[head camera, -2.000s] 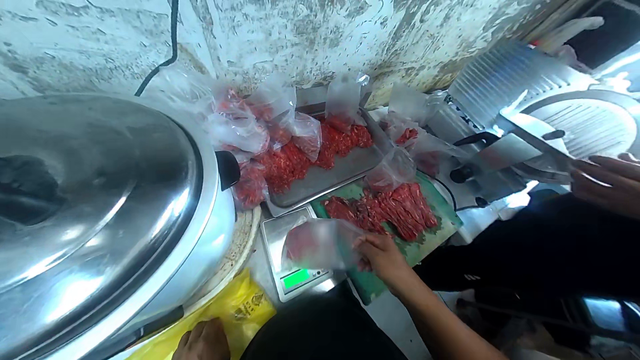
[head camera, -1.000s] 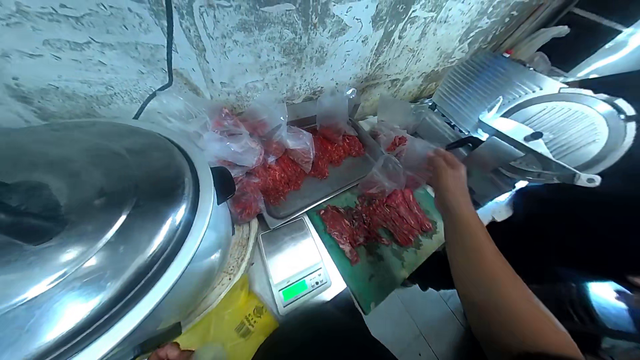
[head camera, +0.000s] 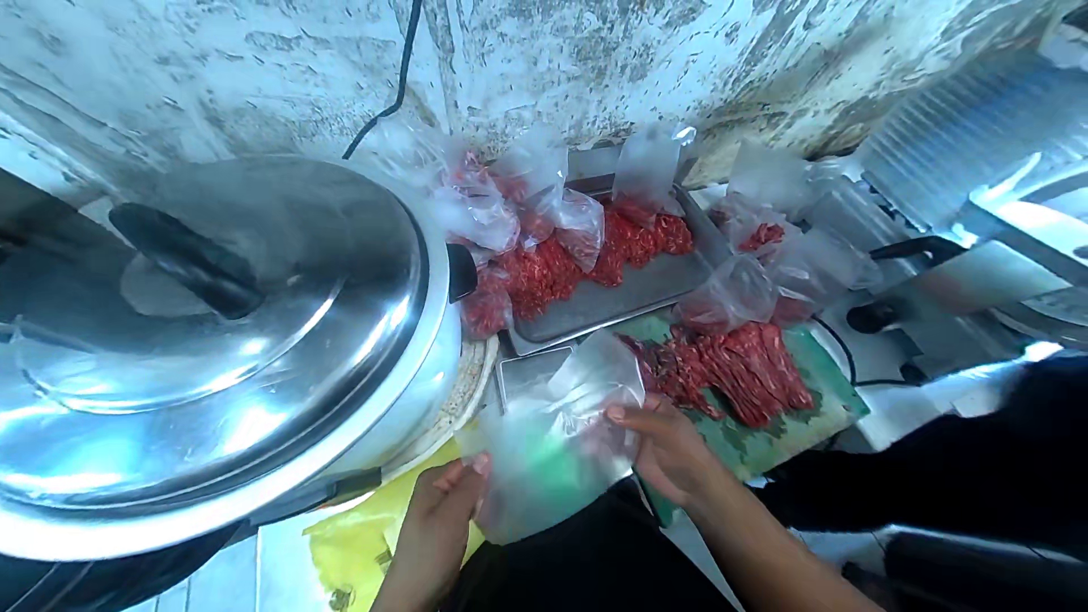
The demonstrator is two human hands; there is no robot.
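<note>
A thin clear plastic bag (head camera: pixel 535 476) is stretched between my two hands. My left hand (head camera: pixel 450 501) pinches its left edge, and my right hand (head camera: pixel 667 446) pinches its right side. Behind the bag lies a digital scale (head camera: pixel 531 374); its green display shows blurred through the plastic. Right of the scale, sliced raw red meat (head camera: pixel 761 374) lies on a green cutting board (head camera: pixel 829 382). Past the scale, a metal tray (head camera: pixel 654 293) holds more sliced meat (head camera: pixel 544 276) and knotted or gathered bags of meat (head camera: pixel 480 212).
A large lidded metal pot (head camera: pixel 340 408) stands at left, beside a yellow plastic bag (head camera: pixel 344 535). Bagged meat (head camera: pixel 727 297) sits at the board's far edge. A metal meat slicer (head camera: pixel 960 297) is at right. A stained wall (head camera: pixel 595 68) borders the back. Dark clothing of a person shows at lower right.
My right hand has moved back from the bags beyond the board to the front of the scale. An empty-looking clear bag is now held between both hands, over the scale.
</note>
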